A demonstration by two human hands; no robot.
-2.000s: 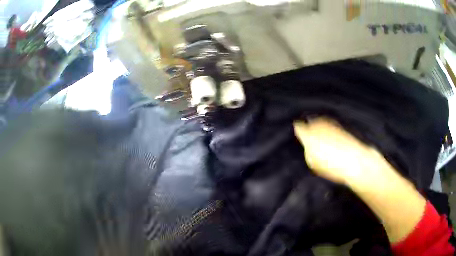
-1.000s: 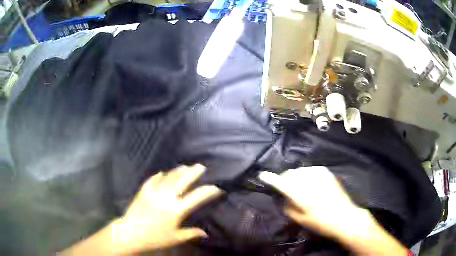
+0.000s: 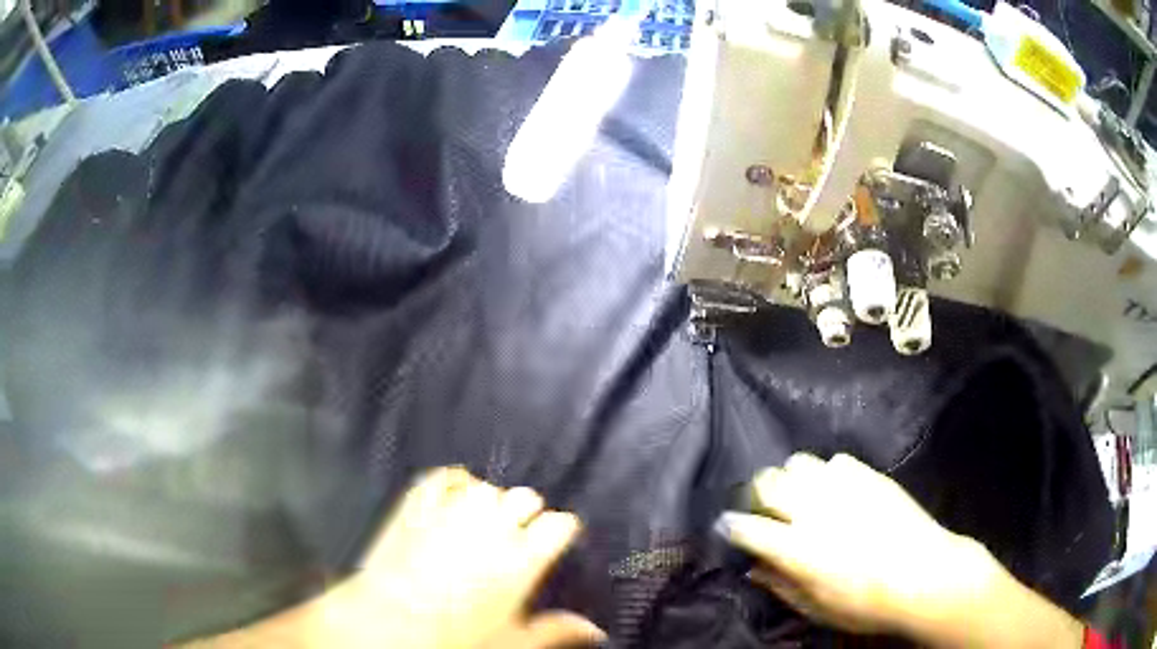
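A black to navy garment (image 3: 508, 342) covers most of the table and runs under the cream-white sewing machine head (image 3: 761, 140). A seam ridge leads down from the small dark presser foot (image 3: 708, 317). My left hand (image 3: 470, 558) lies on the cloth at lower centre, its fingers curled with cloth at the fingertips. My right hand (image 3: 850, 539) grips the cloth right of the seam, fingers bent and thumb towards the seam. Both hands are below the presser foot, clear of it. The needle is too small to make out.
The white paddle-shaped lamp (image 3: 558, 121) hangs left of the head. Pale tension knobs (image 3: 872, 285) stick out from the head's front. A white box with a yellow label (image 3: 1034, 57) sits on top. Blue crates (image 3: 603, 23) stand behind the table. Small items lie at the right edge.
My left hand's spread fingers have curled onto the cloth. My right hand has moved slightly right and down. The cloth between them is straighter, with a seam line now showing below the foot.
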